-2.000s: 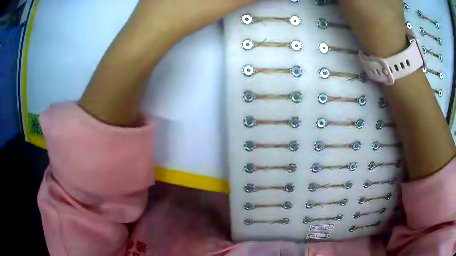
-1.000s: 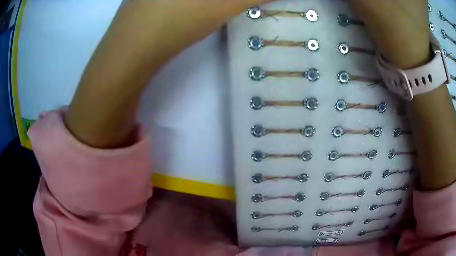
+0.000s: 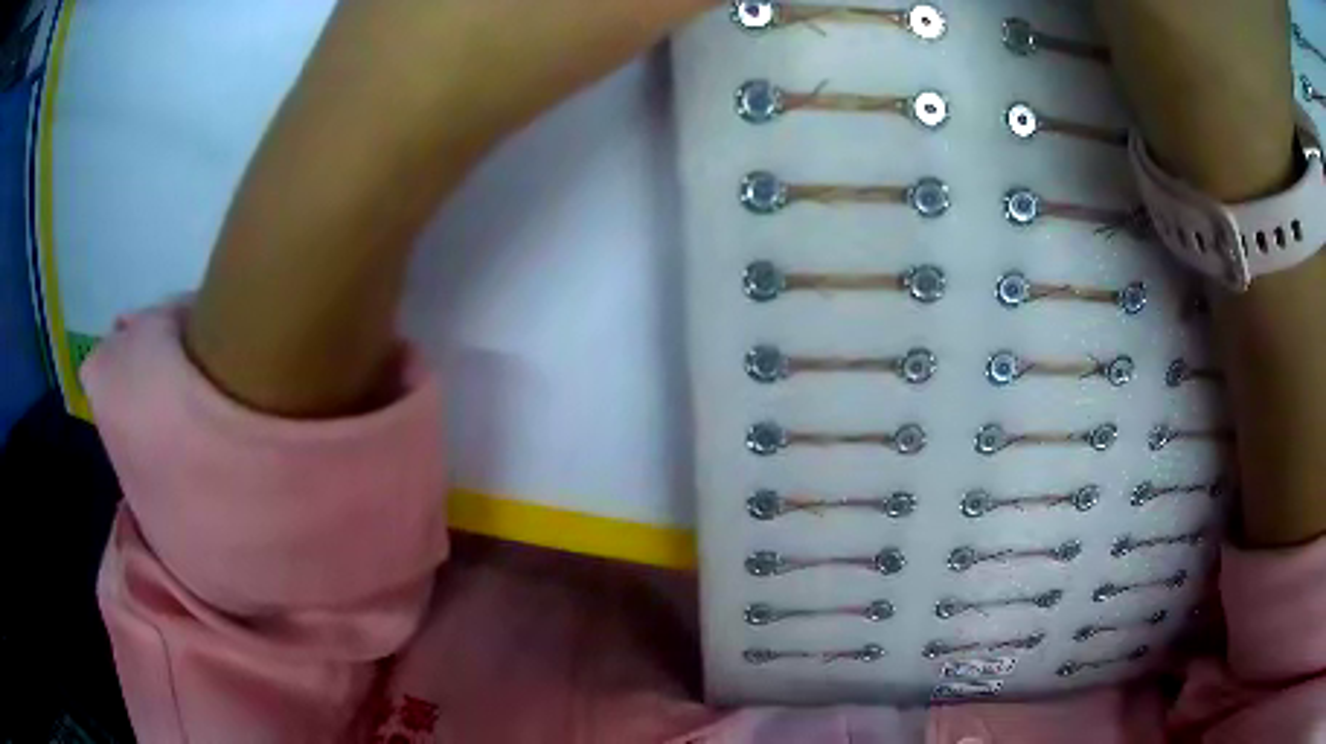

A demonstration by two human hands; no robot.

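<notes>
A white foam board (image 3: 960, 327) lies in front of me, its near end at my pink jacket. It holds rows of round silver-grey parts (image 3: 764, 282) in pairs, each pair joined by copper-coloured wires (image 3: 846, 365). Two small white labels (image 3: 977, 669) sit at its near edge. My left forearm crosses the upper left and my right forearm, with a pale pink wristband (image 3: 1236, 233), lies over the board's right side. Both hands are cut off by the top edge, so what they hold is hidden.
A white tabletop (image 3: 560, 349) lies left of the board, bordered by yellow tape (image 3: 575, 531) at the front and left. More wired parts (image 3: 1313, 87) show at the far right edge, beyond my right wrist. A dark area is at the lower left.
The board appears further right in the picture than two seconds ago, and its upper rows sit higher than one second ago. My right wrist also appears further right. Both hands stay out of view.
</notes>
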